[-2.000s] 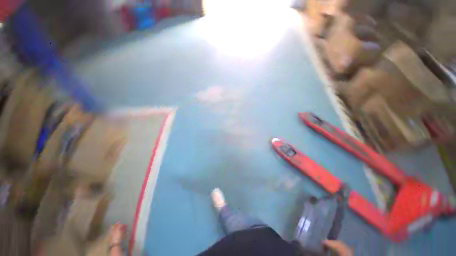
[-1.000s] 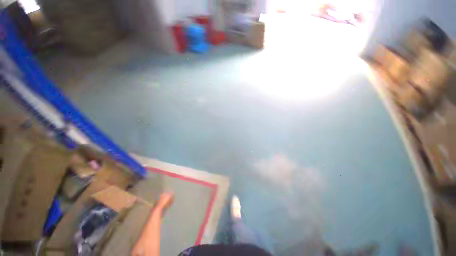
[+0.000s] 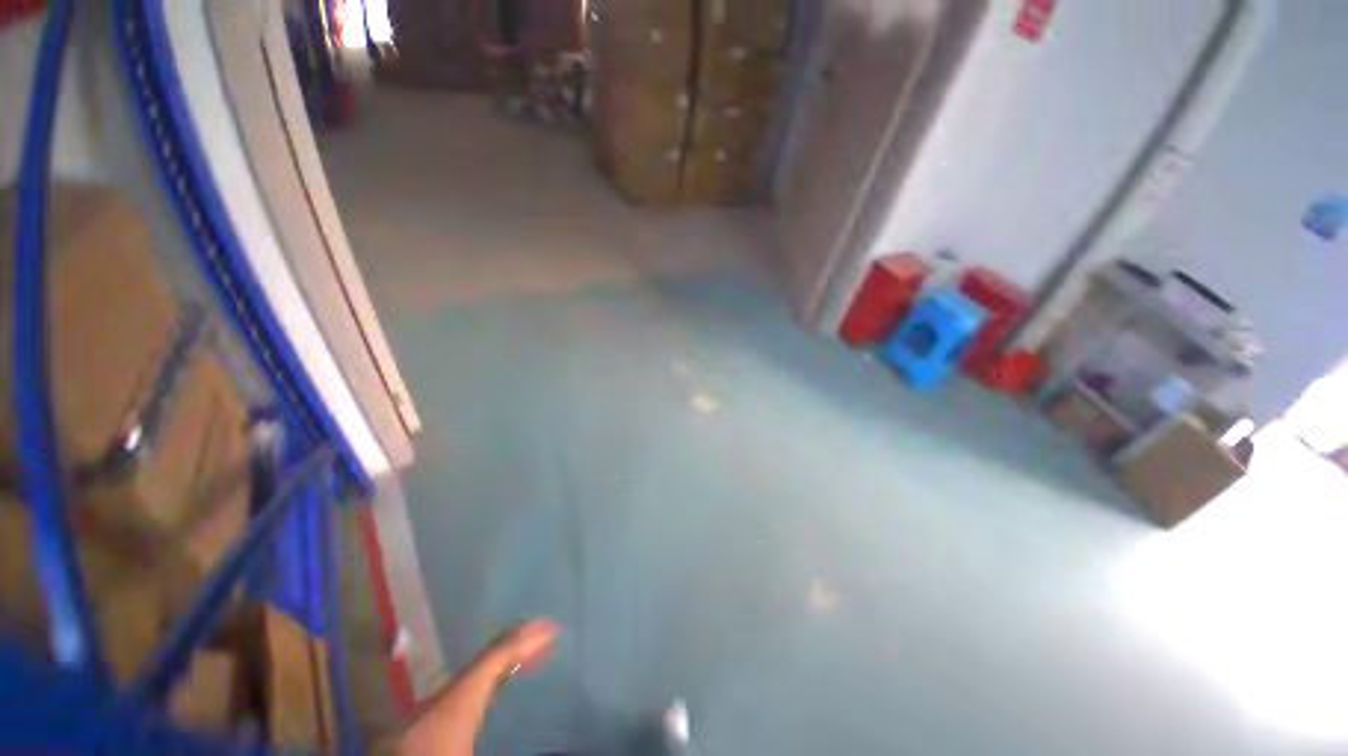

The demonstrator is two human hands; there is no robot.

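Note:
My left hand (image 3: 518, 650) is at the lower centre-left, blurred, reaching in from the bottom edge over the floor. It looks empty, with the fingers loosely extended and touching nothing. My right hand is not in view. Below and right of the left hand, the tip of a pale shoe (image 3: 677, 721) shows at the bottom edge. The blue-green floor (image 3: 636, 488) lies in front of me.
A blue rack post (image 3: 222, 266) with braces stands close at left, brown cartons (image 3: 104, 325) behind it. Tall stacked cartons (image 3: 651, 104) stand ahead. Red stools (image 3: 884, 300), a blue stool (image 3: 937, 335) and a cluttered shelf (image 3: 1146, 347) line the wall at right, beside a bright doorway.
The view has swung left, bringing the stools and shelf closer and the rack post large at left. The red pallet truck has left view. My right hand, partly visible earlier, is gone.

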